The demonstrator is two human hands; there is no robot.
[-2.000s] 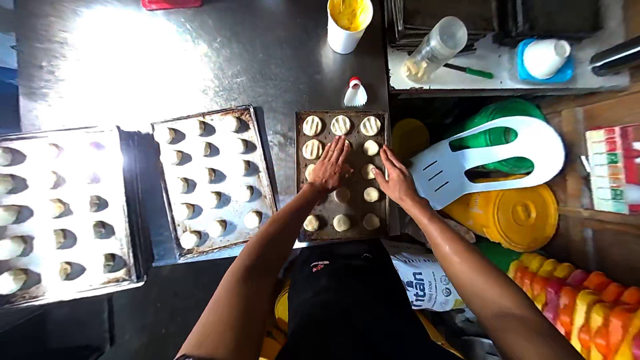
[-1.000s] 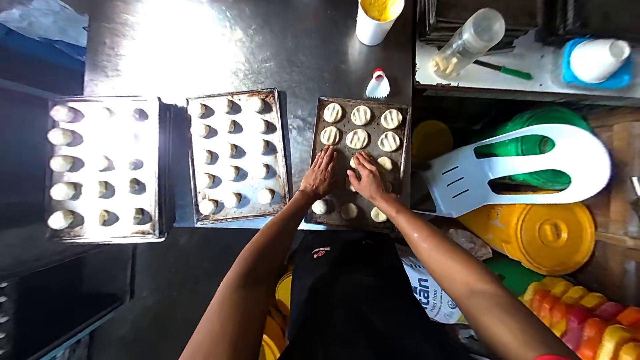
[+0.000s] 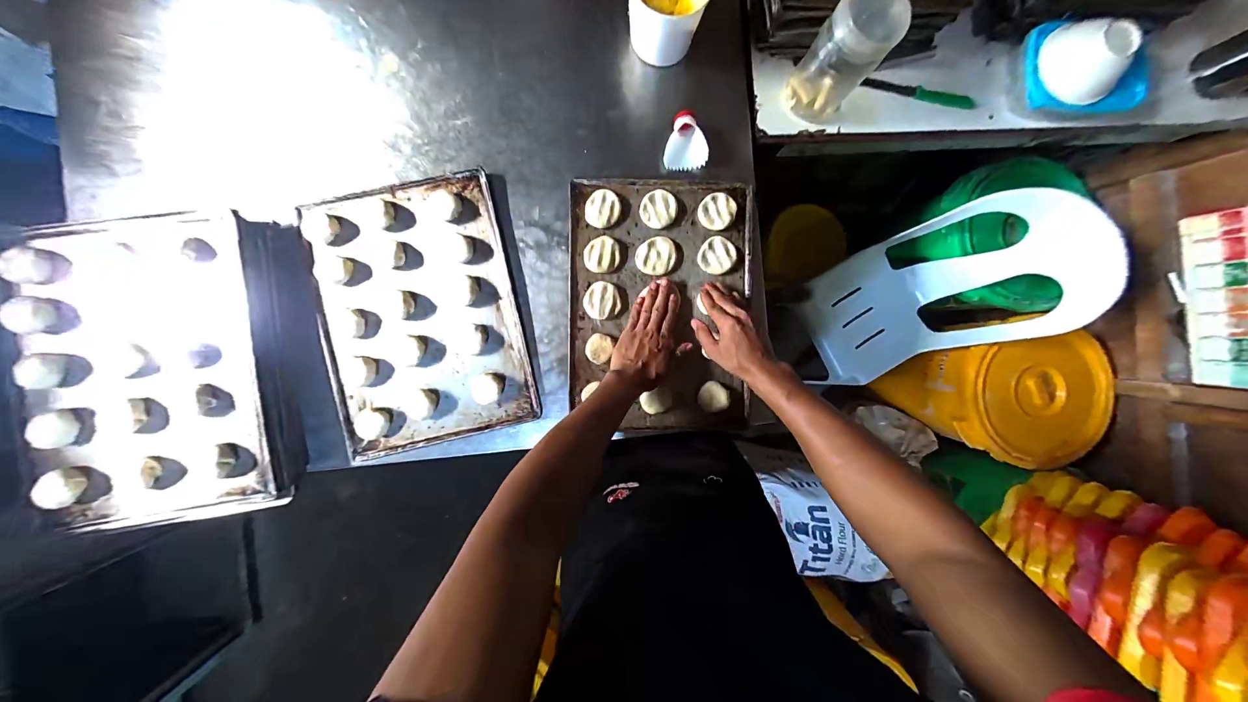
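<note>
A dark metal baking tray [image 3: 629, 419] in front of me carries rows of dough rounds. Those in the upper rows, such as one dough round [image 3: 657, 255], are flattened and show finger-wide ridges; lower ones look smoother. My left hand [image 3: 651, 336] lies flat with its fingers over a dough piece in the middle column. My right hand [image 3: 726, 331] rests its fingertips on a piece in the right column. Both hands are palm down, and they partly hide the dough beneath. A white scraper with a red top [image 3: 685, 144] lies on the metal table beyond the tray.
Two more trays of dough balls, a middle tray [image 3: 522, 370] and a stacked left tray [image 3: 255, 390], stand to the left. A white tub [image 3: 665, 34] is at the back. At right are a shelf edge [image 3: 975, 127], a white plastic chair [image 3: 877, 312] and a yellow lidded bucket [image 3: 1043, 398].
Two seconds ago, the third-row left dough round was smooth or hidden; it now shows ridges. My left hand has shifted from the left column to the middle one, my right hand to the right column.
</note>
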